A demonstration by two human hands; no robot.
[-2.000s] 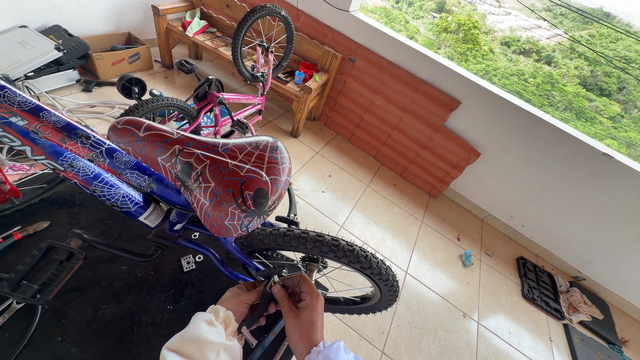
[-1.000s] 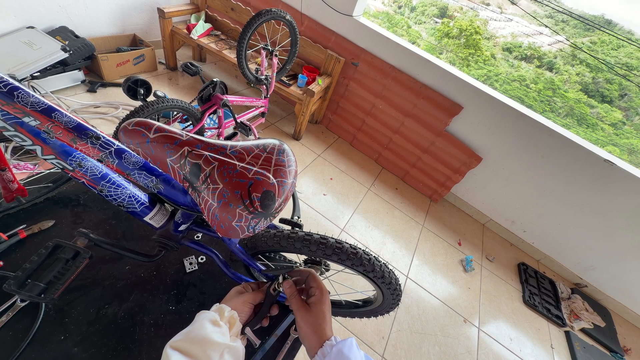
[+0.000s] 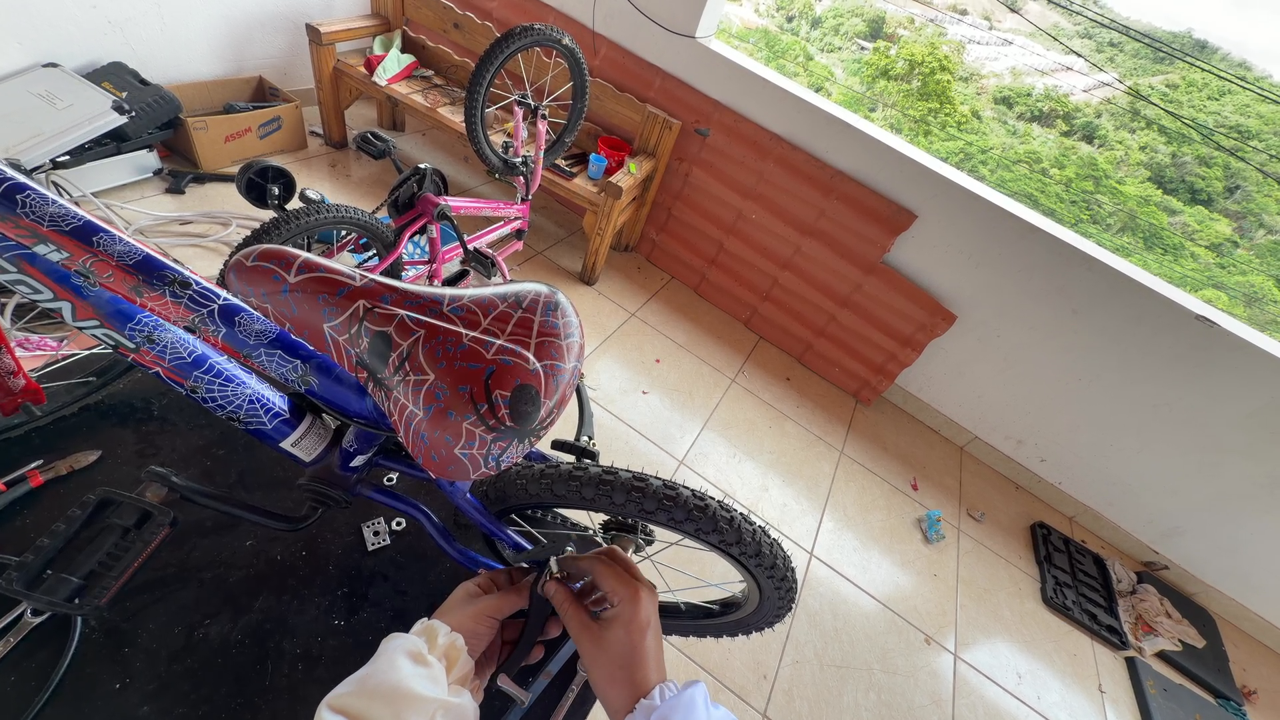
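A blue bicycle frame [image 3: 215,375] with web patterns lies on a black mat, its red web-patterned saddle [image 3: 400,355] above the rear wheel's knobby tire [image 3: 700,520]. Beside the wheel, my left hand [image 3: 490,615] grips a curved black brake arm [image 3: 528,625]. My right hand [image 3: 612,625] pinches a small metal part at the arm's upper end; the fingers partly hide it. A metal wrench [image 3: 570,695] shows below my right hand. On the mat near the frame are a square metal piece with holes [image 3: 375,533] and a small nut [image 3: 399,523].
A pedal [image 3: 85,550] and red-handled pliers [image 3: 50,475] are at the left. Behind stand a pink bicycle [image 3: 435,235], a wooden bench [image 3: 600,200] and a cardboard box [image 3: 235,125]. A black tool tray [image 3: 1078,585] and a cloth [image 3: 1155,612] lie on the right floor.
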